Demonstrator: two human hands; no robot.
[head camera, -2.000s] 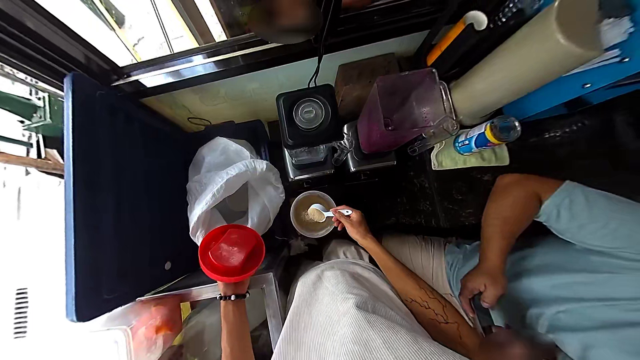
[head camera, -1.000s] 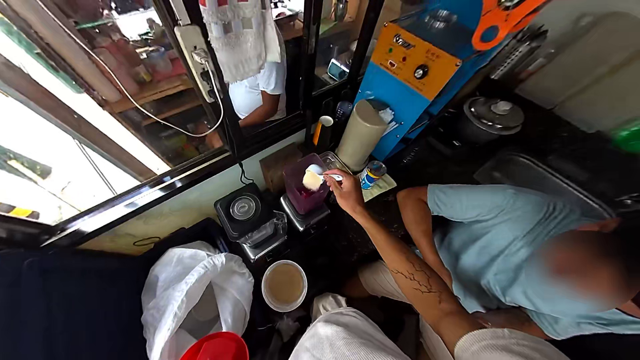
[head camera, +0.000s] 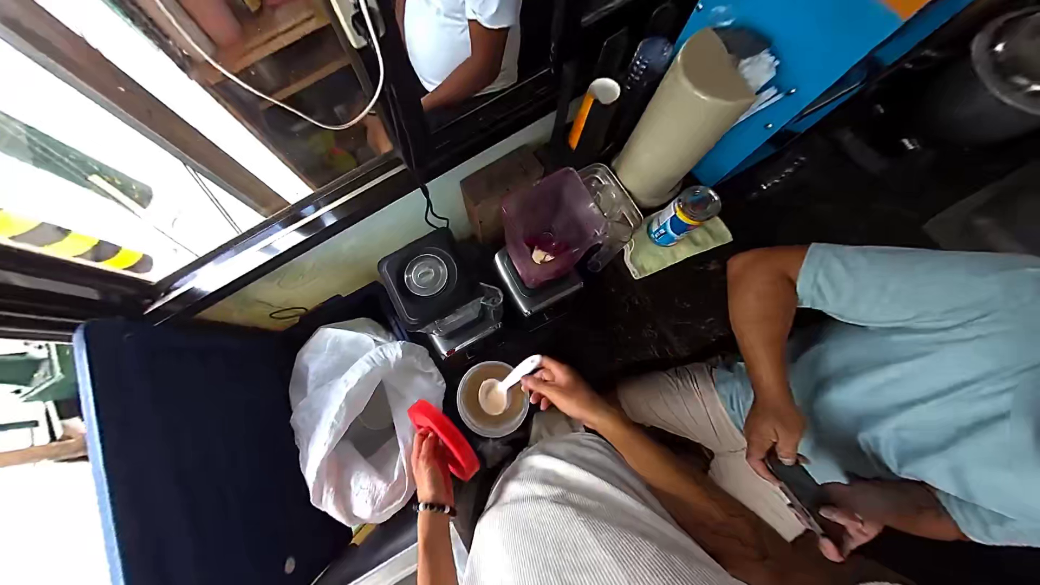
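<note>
My right hand (head camera: 561, 390) grips the handle of a white plastic scoop (head camera: 508, 382), whose bowl is over or in a round tub (head camera: 487, 426) of pale tan powder. My left hand (head camera: 431, 471) holds a red round lid (head camera: 447, 439) on edge, just left of the tub. A purple-tinted blender jar (head camera: 554, 219) stands on its base beyond the tub, with some pale matter at its bottom. Beside it is a second blender (head camera: 426, 280) with a dark square top. A white plastic bag (head camera: 357, 439) lies open left of my left hand.
A seated person in a blue shirt (head camera: 918, 357) is at the right, holding a phone (head camera: 796, 491). A blue-labelled jar (head camera: 682, 215) rests on a green cloth (head camera: 678, 253). Behind stand a beige cylinder (head camera: 686, 114) and a blue machine (head camera: 804, 49). A dark blue panel (head camera: 203, 439) fills the left.
My right hand has moved from the purple blender jar back to the tub. One second ago the scoop was heaped with pale powder at the jar. The red lid is now tilted on edge.
</note>
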